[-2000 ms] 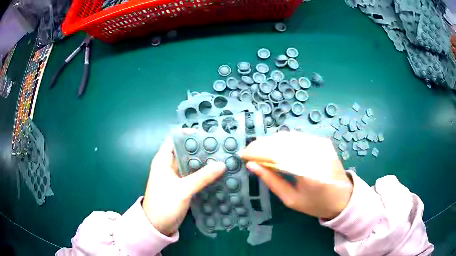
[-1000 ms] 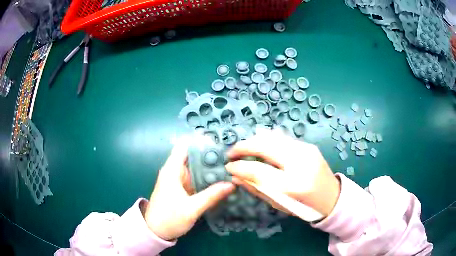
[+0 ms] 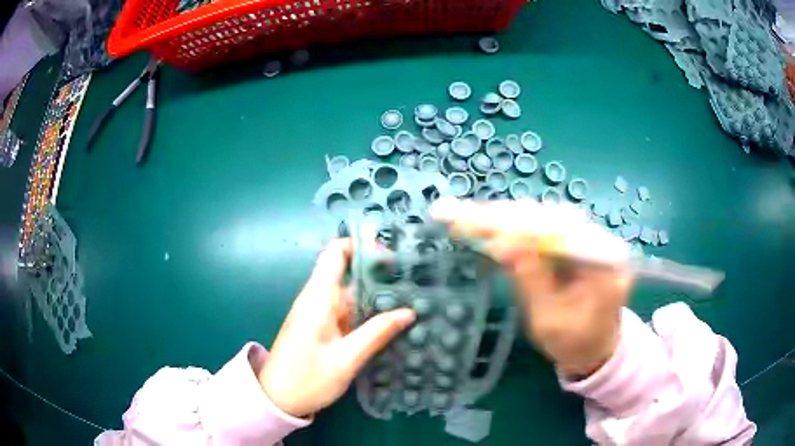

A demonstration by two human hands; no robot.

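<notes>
The grey-green moulded rubber sheet (image 3: 418, 335) is held up in front of me, with rows of domes below and open holes in its upper part. My left hand (image 3: 318, 348) grips its left edge, thumb across the domes. My right hand (image 3: 567, 287) is blurred, to the right of the sheet's upper part, and holds a pen-like tool (image 3: 676, 273) whose pale rear end points right. Its tip cannot be made out. Loose rubber caps (image 3: 482, 162) lie heaped behind the sheet.
A red plastic basket (image 3: 322, 39) stands at the top. Pliers (image 3: 146, 118) lie at upper left, a holed waste web (image 3: 61, 292) at far left. Small square pieces (image 3: 629, 232) lie right of the heap, partly behind my right hand. Stacked sheets (image 3: 741, 78) lie top right.
My right hand has moved away from the domes, up and to the right, with the tool. The sheet, bent between both hands a second ago, is flatter and shows more open holes.
</notes>
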